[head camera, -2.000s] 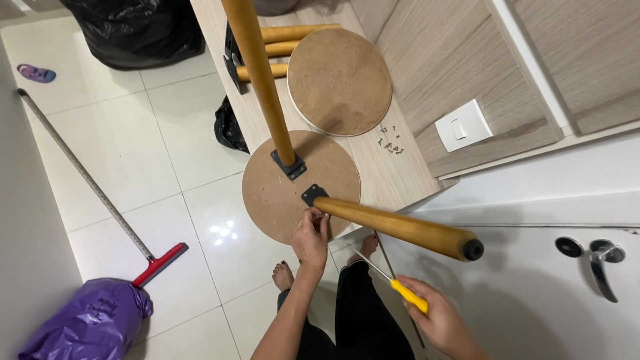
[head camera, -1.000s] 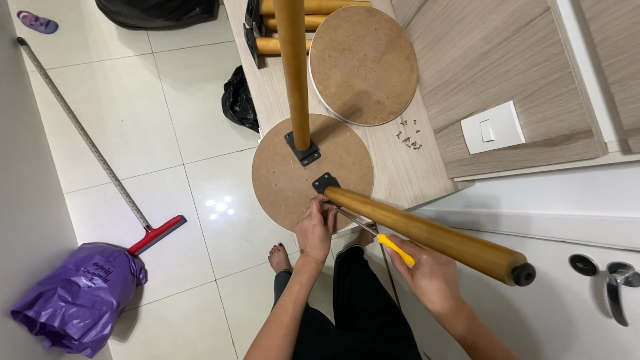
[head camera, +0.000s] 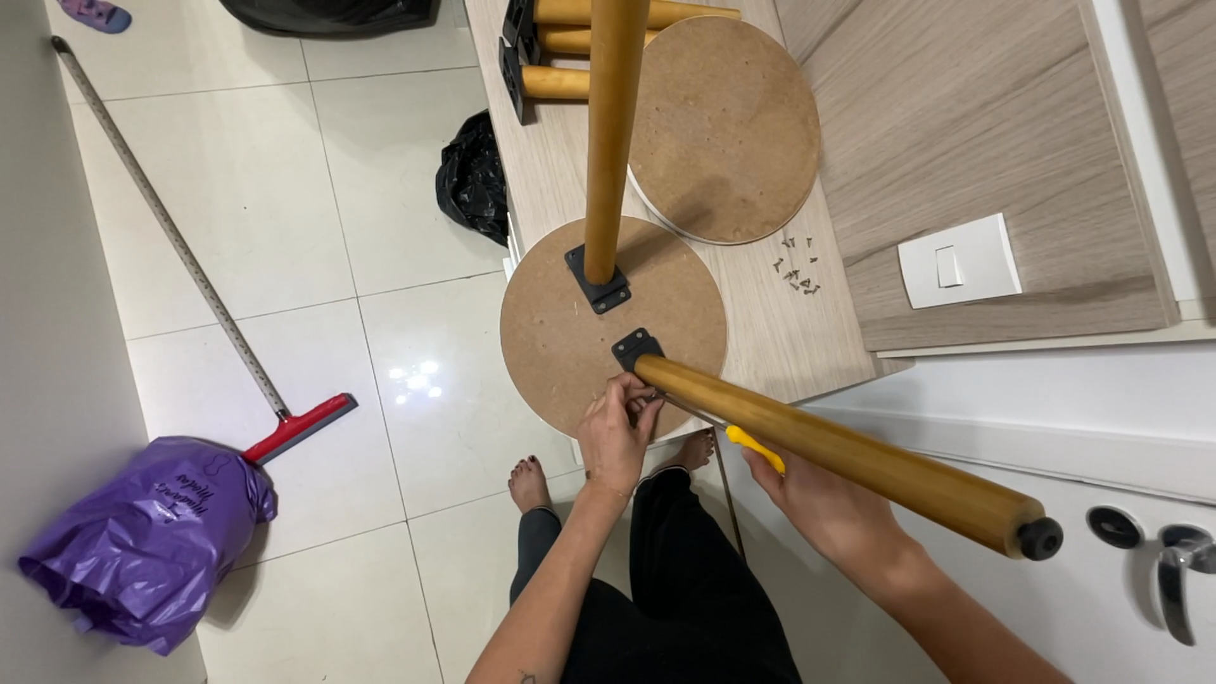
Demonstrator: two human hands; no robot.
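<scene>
A round fiberboard disc [head camera: 551, 332] lies at the counter's corner with two wooden legs on it. One leg [head camera: 611, 142] stands on its black bracket [head camera: 610, 294]; the other leg [head camera: 836, 442] leans out to the right from a second black bracket [head camera: 635, 344]. My left hand [head camera: 613, 442] pinches at the screwdriver's tip beside the second bracket; whether a screw is between the fingers is hidden. My right hand [head camera: 826, 503], partly behind the leaning leg, holds the yellow-handled screwdriver [head camera: 757, 450], its shaft pointing toward my left fingertips.
Another round disc [head camera: 727, 128], loose screws [head camera: 796, 271] and more wooden legs [head camera: 556, 84] lie on the counter [head camera: 788, 351]. A door handle [head camera: 1176, 589] is at right. On the floor are a black bag [head camera: 472, 180], a red squeegee [head camera: 299, 427] and a purple bag [head camera: 161, 541].
My right hand has moved the screwdriver up toward the second bracket, and its tip now meets my left fingertips. My left hand stays by that bracket. The view has shifted somewhat.
</scene>
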